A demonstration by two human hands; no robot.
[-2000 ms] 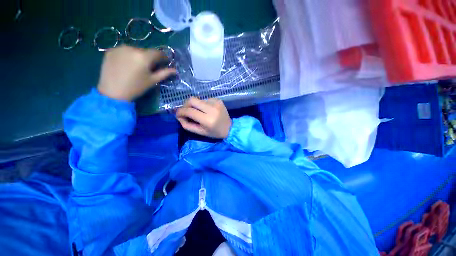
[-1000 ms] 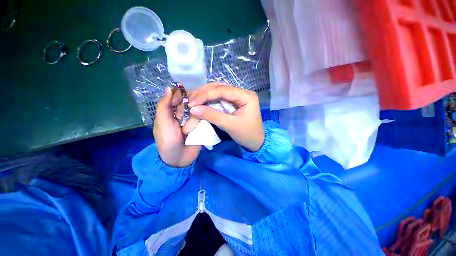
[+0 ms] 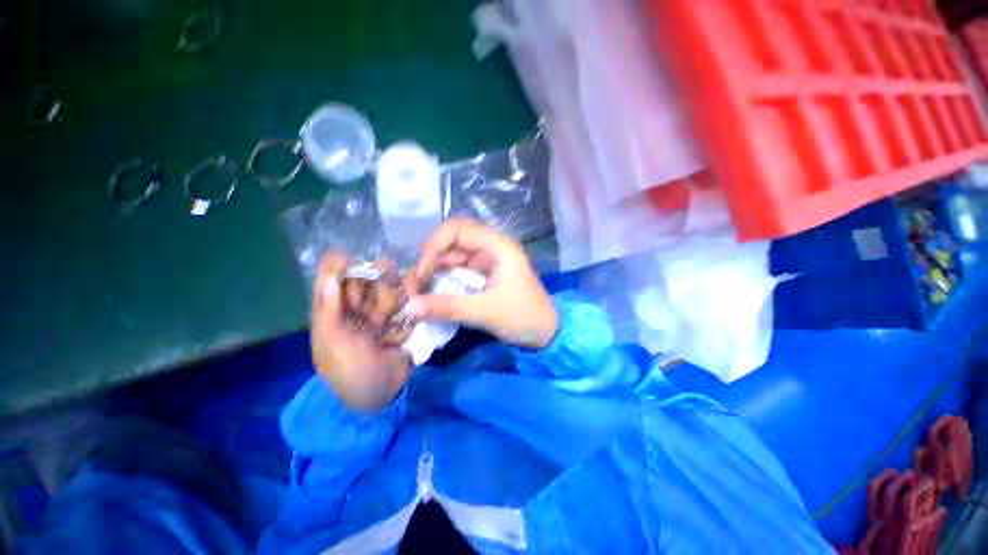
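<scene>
My left hand (image 3: 358, 341) holds a shiny metal ring (image 3: 372, 301) in its fingers, in front of my chest. My right hand (image 3: 493, 287) pinches a small white cloth (image 3: 431, 338) against the ring. Both hands are bare and slightly blurred. Just beyond them stands a white plastic bottle (image 3: 411, 201) on a glossy clear bag (image 3: 493, 186). The bottle's round translucent cap (image 3: 338, 142) is open to its left. Further rings lie on the green bench left of the cap, one of them nearest the cap (image 3: 275, 163).
A red-orange compartment tray (image 3: 758, 173) is at the upper right, over thin white and pinkish sheets (image 3: 607, 119). A white crumpled bag (image 3: 710, 314) hangs below it. A dark blue bin (image 3: 834, 284) with a pale label stands beyond. Red racks (image 3: 921, 482) are at the lower right.
Two seconds ago my left hand reached over the bench rings; since one second ago both hands stay together at the ring and cloth. The view has turned, showing more of the tray.
</scene>
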